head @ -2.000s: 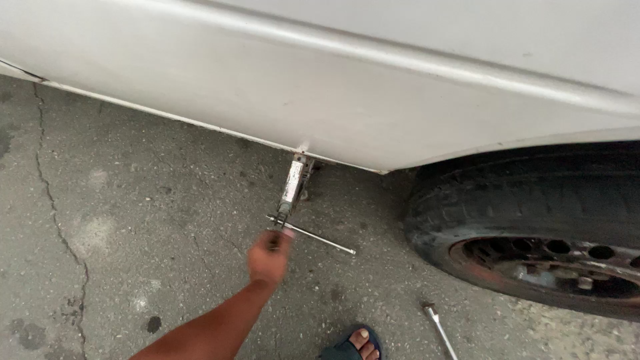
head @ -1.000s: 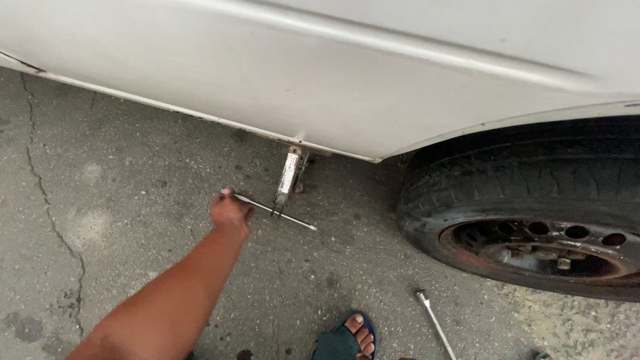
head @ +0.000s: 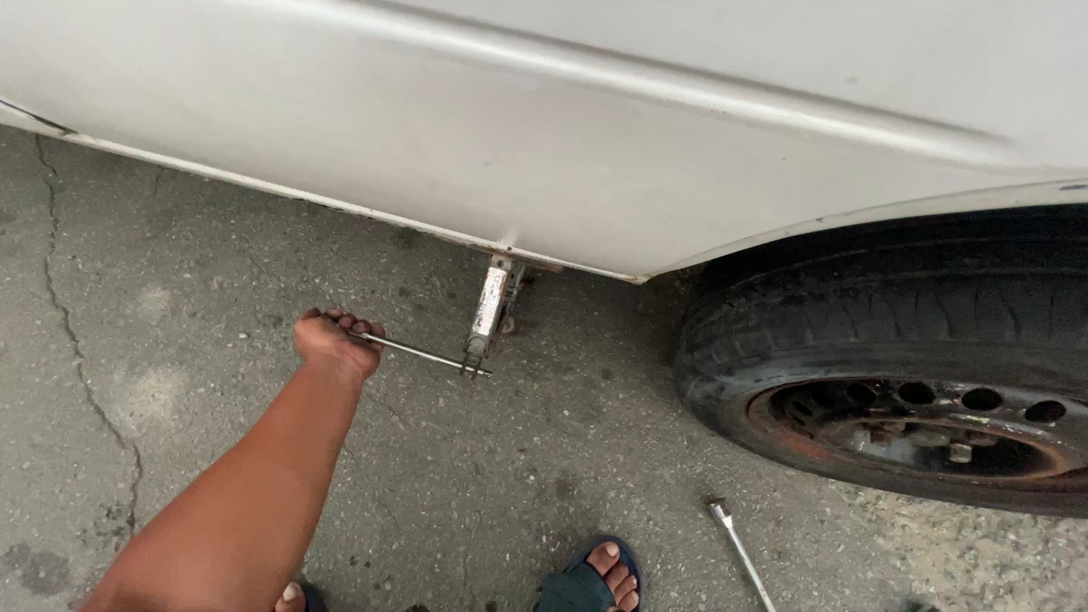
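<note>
My left hand (head: 340, 342) is closed around one end of a thin metal rod (head: 416, 351). The rod's far end passes through the looped end of a scissor jack (head: 488, 306), which stands under the sill of a white car (head: 476, 170). The jack's top meets the sill's lower edge, and its lower parts are partly hidden. My right hand is out of view.
A tire (head: 765, 340) on a rusty steel wheel (head: 960, 425) stands at the right. A socket-ended wrench (head: 741, 557) lies on the cracked asphalt (head: 510, 484), close to my sandaled foot (head: 608, 574).
From beside the jack's end, my left hand has moved out to the left. The rod now extends only slightly past the jack on the right, where it reached much farther before.
</note>
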